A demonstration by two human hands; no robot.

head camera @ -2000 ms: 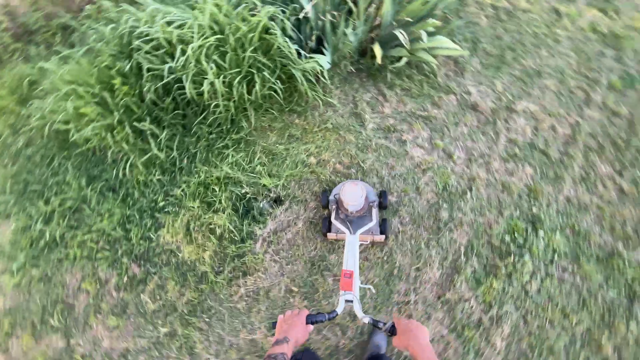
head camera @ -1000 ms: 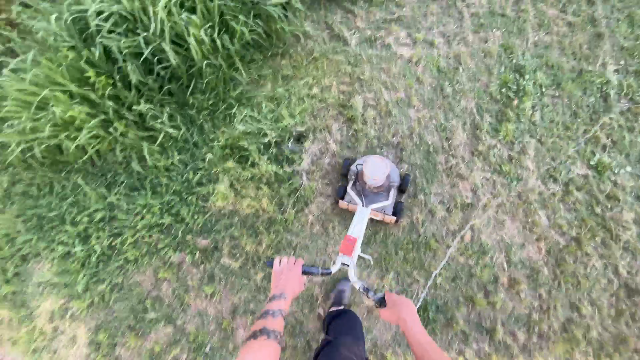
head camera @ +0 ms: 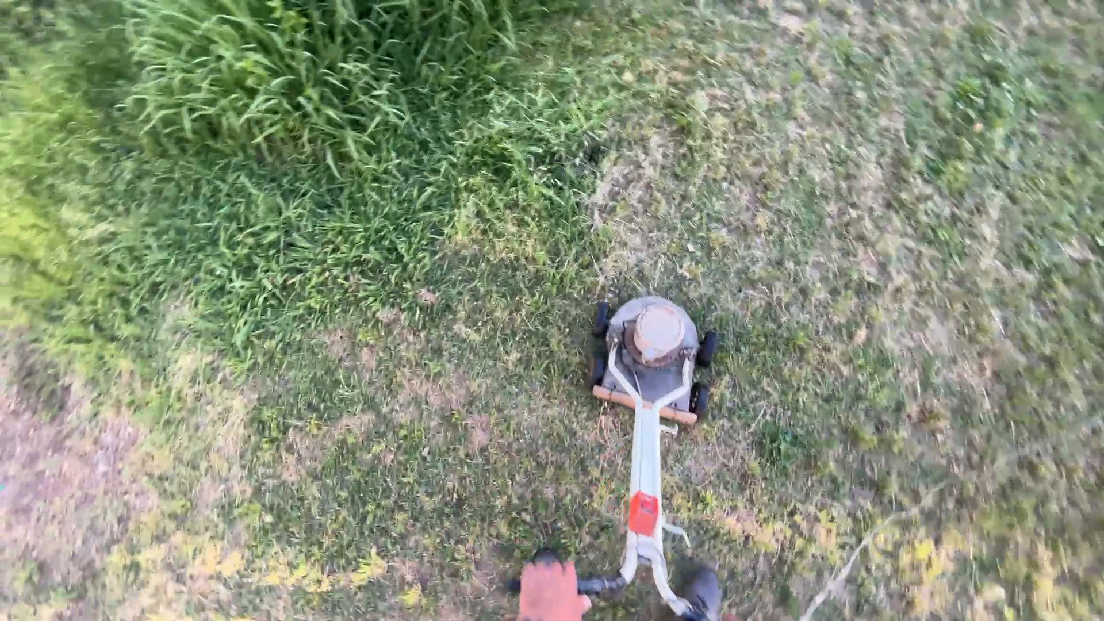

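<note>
At the bottom edge, my left hand [head camera: 550,593] is closed around the black left grip of the handlebar of a walk-behind lawn mower [head camera: 658,335]. The mower stands on the grass with a round pale cap on its deck, black wheels and an orange strip along its rear. Its white handle [head camera: 647,457] runs down towards me and carries a red box [head camera: 643,514]. My right hand is outside the frame, apart from a possible sliver at the bottom edge. The right end of the handlebar is mostly cut off beside a dark shoe [head camera: 703,591].
Tall grass [head camera: 285,86] grows in a thick clump at the upper left, with shorter green growth below it. Short, patchy lawn [head camera: 862,285] lies to the right. A pale cord [head camera: 849,561] runs over the ground at the lower right.
The mower has moved back from beside the tall grass. My right hand, on the right grip one second ago, has dropped out of view at the bottom. The left hand keeps its hold.
</note>
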